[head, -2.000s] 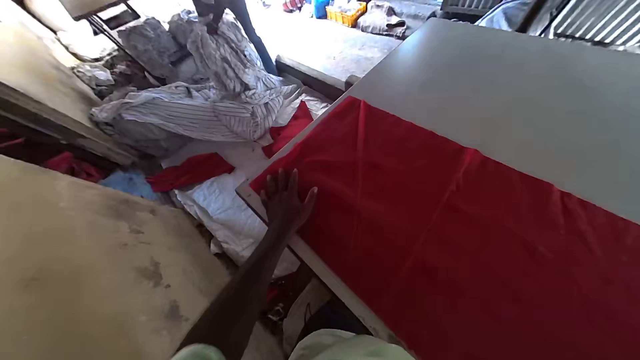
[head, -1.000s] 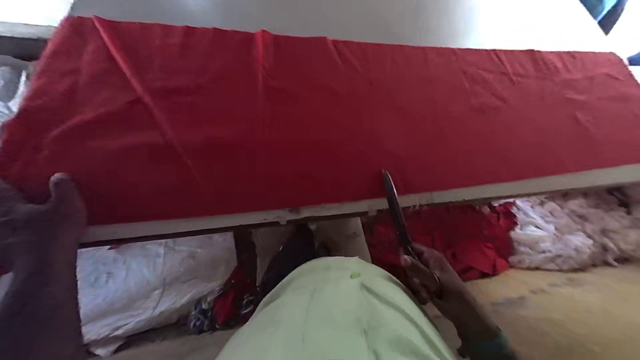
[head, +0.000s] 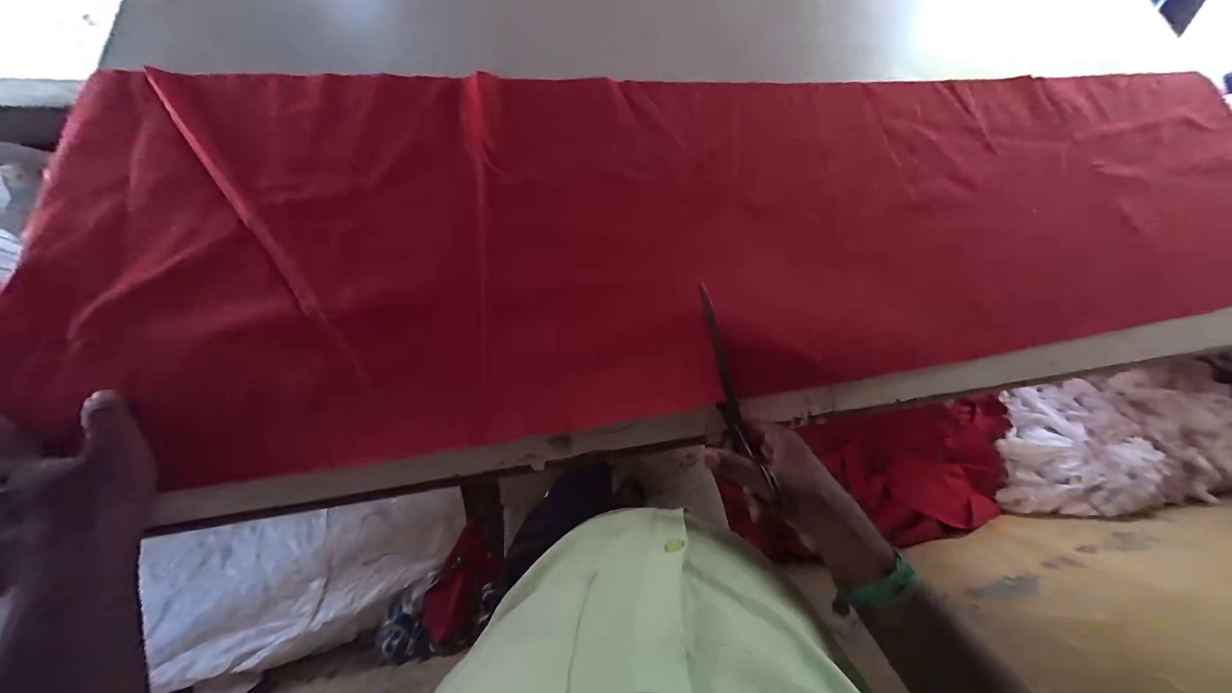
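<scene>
A long piece of red cloth (head: 597,241) lies over the near part of a pale table (head: 674,34), with raised creases at its left side. My right hand (head: 780,472) holds scissors (head: 724,371) by the handles at the table's near edge. The blades point away from me, over the cloth's near edge; whether a blade is beneath the cloth, I cannot tell. At the left, my left hand (head: 82,491) rests at the cloth's near left corner, thumb raised apart from the fingers, which are partly dark and cut off by the frame.
Below the table edge (head: 1011,364) are a white sheet (head: 298,577) at the left, a heap of red cloth (head: 905,472) and a pile of white scraps (head: 1088,452) at the right. My light green garment (head: 654,606) is close to the edge.
The view has swung right since the oldest frame. From one second ago, my right hand has moved the scissors up to the cloth's near edge. My left hand stays at the left corner.
</scene>
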